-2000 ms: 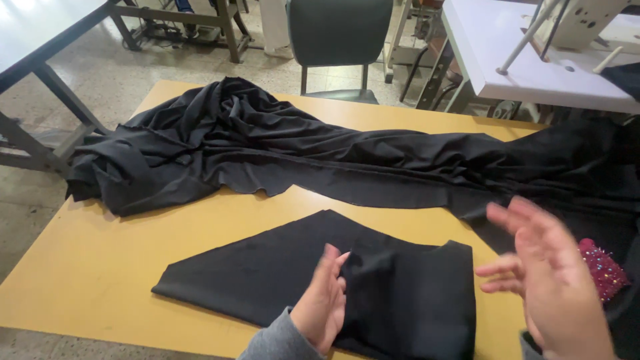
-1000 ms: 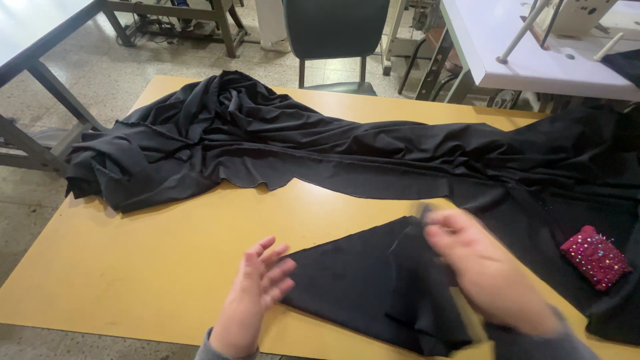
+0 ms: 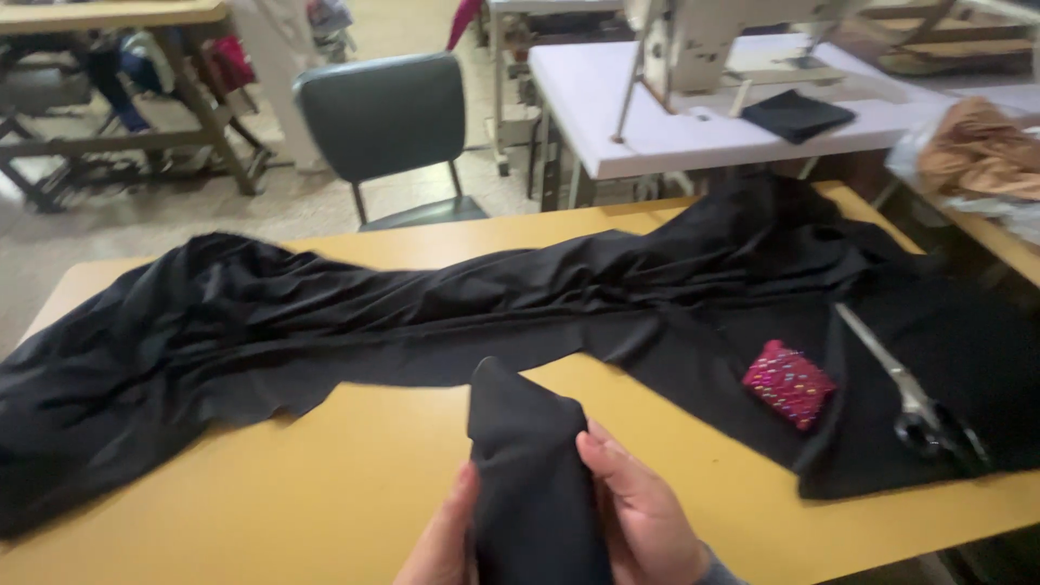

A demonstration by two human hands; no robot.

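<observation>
A folded piece of black fabric (image 3: 532, 471) is held upright over the near part of the yellow table. My left hand (image 3: 447, 532) grips its left edge and my right hand (image 3: 642, 508) its right edge, thumbs toward me. Beyond it a long, rumpled black cloth (image 3: 487, 301) stretches across the table. On the cloth's right part lie a red pincushion (image 3: 788, 383) full of colored pins and, further right, metal scissors (image 3: 906, 386) with dark handles.
The yellow table (image 3: 309, 479) has a dark chair (image 3: 386, 118) behind it. At the back right, a sewing machine (image 3: 691, 49) stands on a white table (image 3: 589, 106) with a small black cloth (image 3: 798, 115). Brown fabric (image 3: 983, 154) lies at the far right.
The black piece, spread flat on the table two seconds ago, is folded and lifted between both hands. My left hand has closed on it. The view has swung toward the right.
</observation>
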